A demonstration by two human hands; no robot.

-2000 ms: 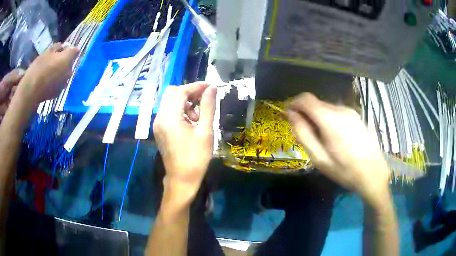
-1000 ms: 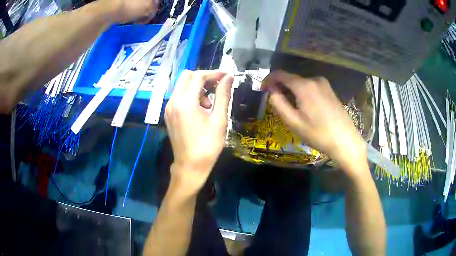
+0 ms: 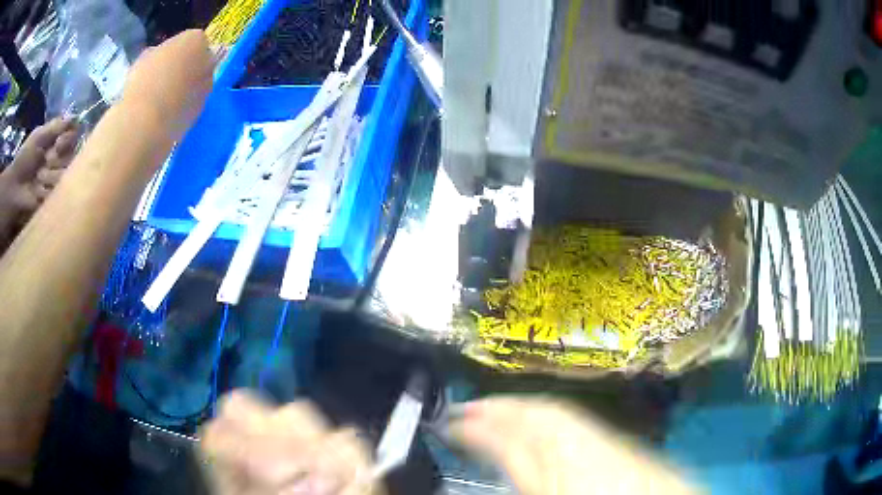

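Note:
My left hand (image 3: pixel 280 450) is blurred and low in the view. Its fingertips meet the lower end of a short, flat white piece (image 3: pixel 398 432), which points up and away. My right hand (image 3: pixel 551 450) is also blurred, low and to the right of the piece, with its fingertips a small gap from it. I cannot tell if it holds anything. Both hands are below the open box (image 3: pixel 704 356) of short yellow wires (image 3: pixel 580 290) and away from the grey-white machine (image 3: pixel 488 97).
A blue bin (image 3: pixel 348 247) holds short white pieces and dark parts. Three long white strips (image 3: pixel 256 237) with blue tails lie across it. A neighbour's arm (image 3: pixel 106 184) and other hand (image 3: pixel 44 160) are at left. White strips with yellow ends (image 3: pixel 803 280) lie at right.
Both my hands have moved down from the machine front to the bottom of the view. The white piece now shows between them. The yellow wires are uncovered. The neighbour's arm has shifted.

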